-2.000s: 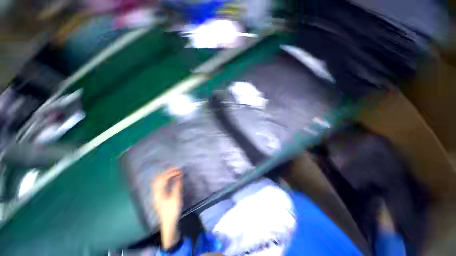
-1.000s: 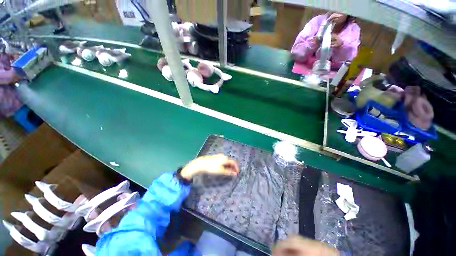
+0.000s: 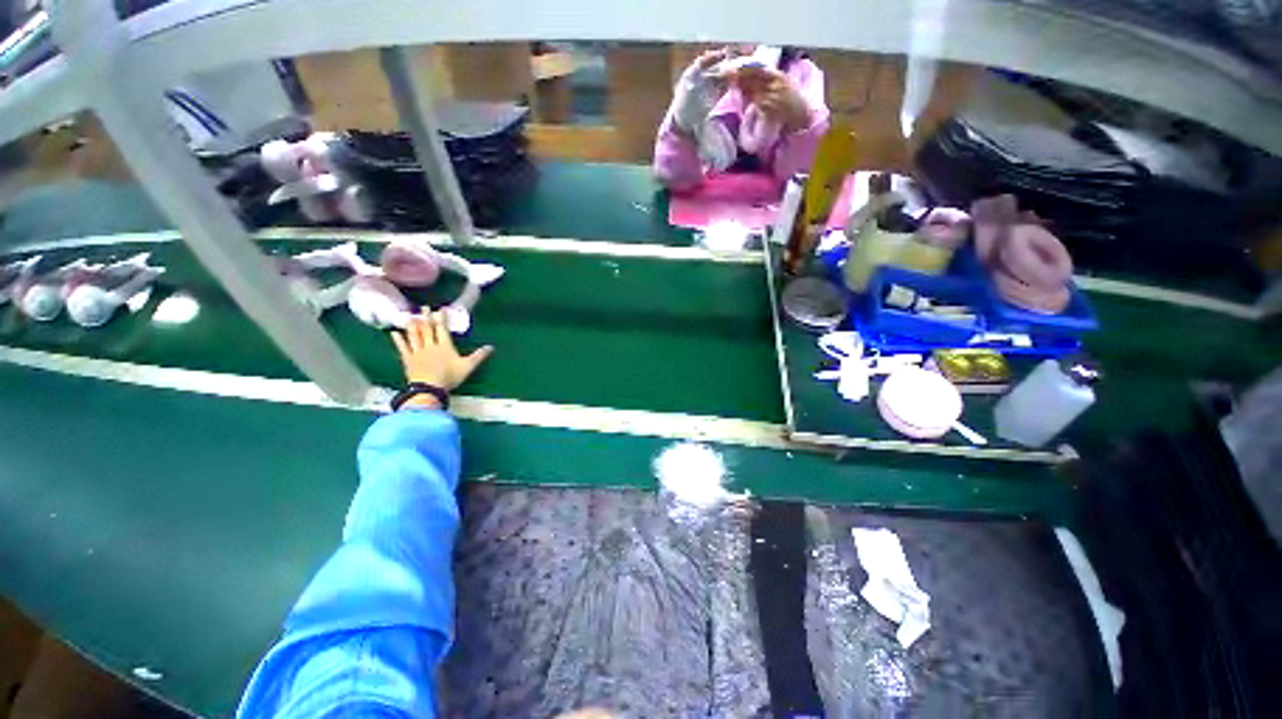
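Note:
My left hand, in a blue sleeve, reaches forward over the green line with its palm down and fingers spread. Its fingertips overlap the near edge of white-and-pink headphones lying on the line; whether they touch is unclear. It grips nothing. A skin-coloured sliver shows at the bottom edge, probably part of my right hand; its fingers are out of the picture. The black dimpled work mat lies in front of me, with a dark strip across it and a crumpled white tissue on its right part.
More headphones lie far left on the line. A metal post stands left of my hand. Right are a blue parts bin, a solvent bottle and dark divider pads. Crumpled film lies behind the mat. A person in pink sits opposite.
My left hand has moved from above the mat forward to the headphones on the line, and its fingers have spread. My right hand has mostly left the picture. The view has shifted.

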